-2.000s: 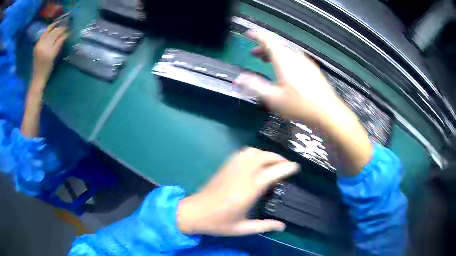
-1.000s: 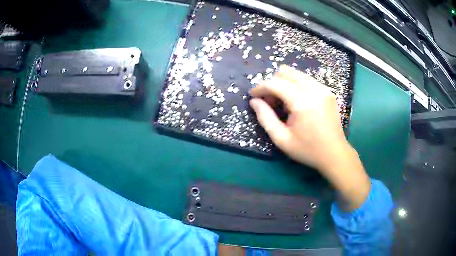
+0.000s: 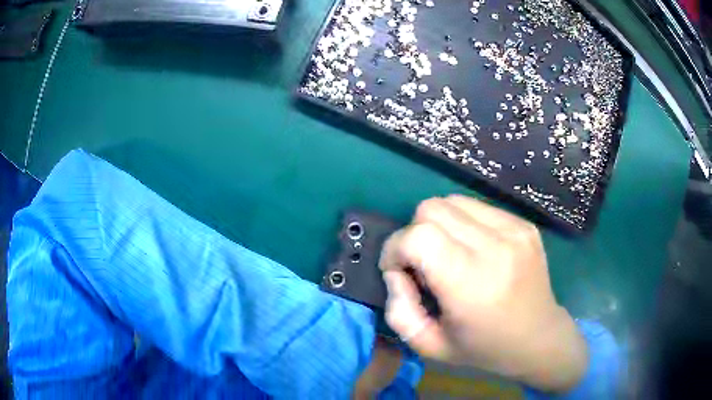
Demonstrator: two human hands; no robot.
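A black end plate (image 3: 365,262) lies on the green mat at the lower middle, with two bright-ringed holes and a smaller dark hole at its left end. My right hand (image 3: 476,289) is over the rest of the plate, fingers curled and thumb close to the fingertips; whether it holds a small fastener cannot be seen. Of my left hand (image 3: 378,370) only a small strip of skin shows beyond the blue sleeve at the bottom edge; its fingers are hidden. The black parts tray (image 3: 421,155), scattered with silvery bits, lies above the plate.
A thick black block (image 3: 179,14) stands at the top left, cut off by the picture's edge. A dark plate (image 3: 22,33) lies at the far left. Metal rails (image 3: 678,117) run along the right side. My left sleeve (image 3: 179,273) covers much of the lower left.
My right hand has moved from over the tray down to the plate and now covers its right part. The view has shifted, so the block sits higher and the tray farther right.
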